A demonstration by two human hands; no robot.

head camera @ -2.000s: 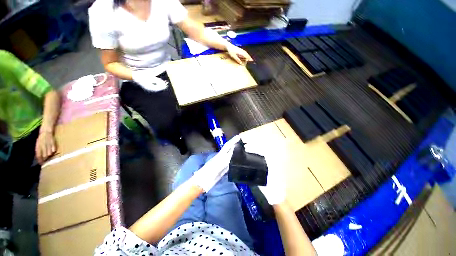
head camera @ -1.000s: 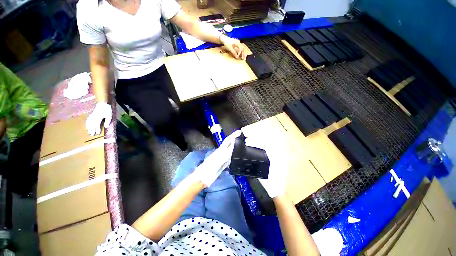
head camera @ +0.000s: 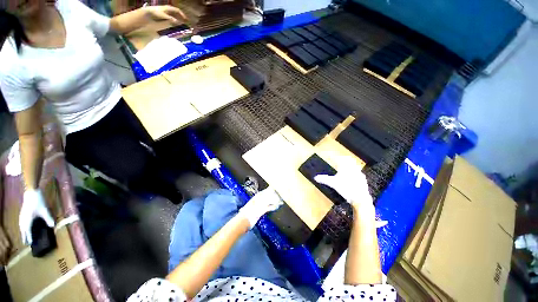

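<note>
My right hand (head camera: 353, 181), white-gloved, holds one end of a black plastic housing (head camera: 317, 170), which lies on or just over the cardboard sheet (head camera: 289, 171) in front of me. My left hand (head camera: 263, 206), also gloved, is at the sheet's near left edge; its fingers look curled, and I cannot tell if they grip the edge. Two groups of black housings (head camera: 312, 121) stand side by side on the far part of the sheet, with a cardboard strip (head camera: 335, 130) between them. The sheet rests on the mesh conveyor (head camera: 259, 115).
Another worker (head camera: 71, 76) at the left holds a black housing (head camera: 43, 237) over the bench. A second cardboard sheet (head camera: 186, 94) bears one housing at its far edge. More black rows (head camera: 312, 44) lie farther back. Spare cardboard (head camera: 466, 230) leans right of the blue-wrapped rail (head camera: 407, 206).
The black housing has gone from between my hands to the cardboard sheet, under my right hand. My left hand has let go of it. The view has turned right. The other worker now holds a housing.
</note>
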